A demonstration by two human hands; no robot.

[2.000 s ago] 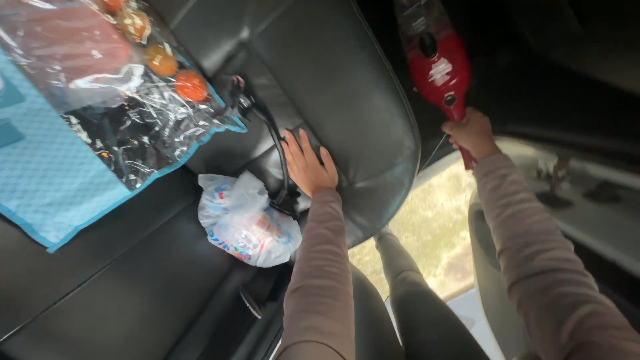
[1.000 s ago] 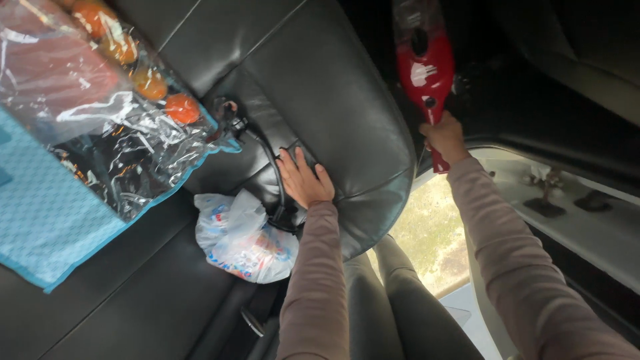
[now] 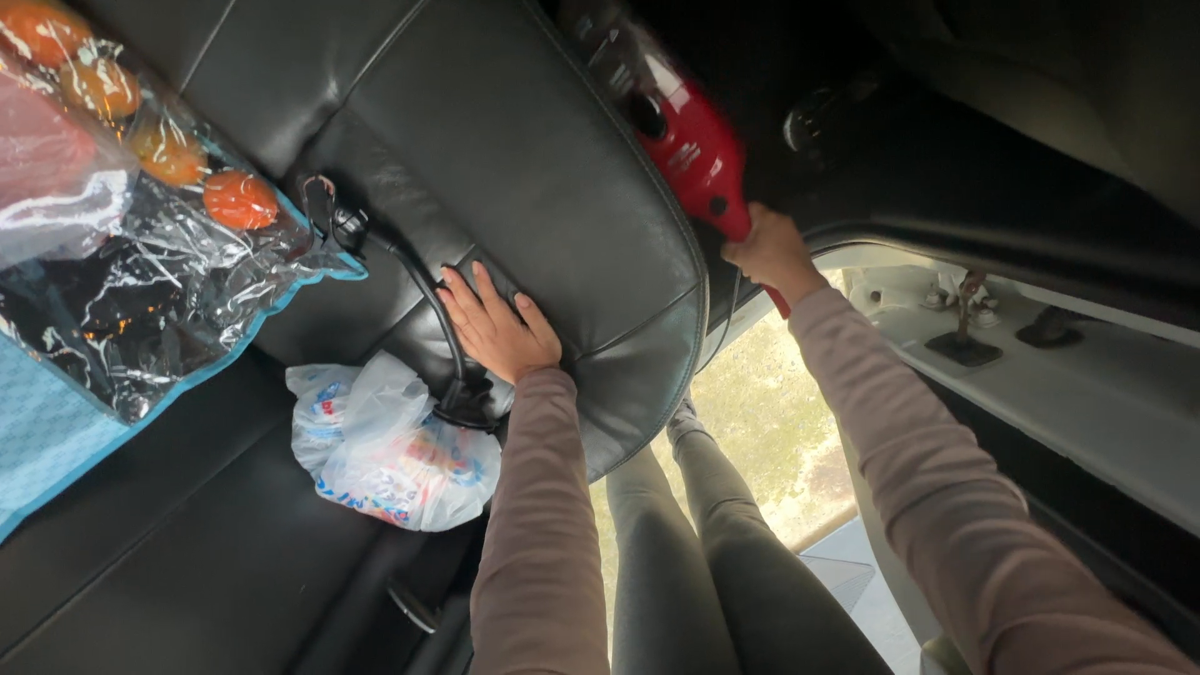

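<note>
My left hand [image 3: 500, 325] lies flat with fingers spread on the black leather car seat [image 3: 525, 169], holding nothing. A black flexible gooseneck [image 3: 422, 281] with a clip runs just beside its fingertips. In my right hand [image 3: 773, 253] is the handle of a red handheld vacuum cleaner [image 3: 698, 155], its clear front part angled down past the seat's edge into the dark footwell. The vacuum's nozzle end is lost in shadow. A thin cord hangs below the handle.
A knotted white plastic bag [image 3: 394, 445] sits left of my left forearm. A blue-edged clear bag [image 3: 187, 281] with orange-red round items covers the seat at the left. The car's door frame [image 3: 1059, 347] runs at the right, with grass visible through the opening.
The vacuum in my right hand has tilted, its front end swinging left along the seat's edge. My left hand still rests on the seat.
</note>
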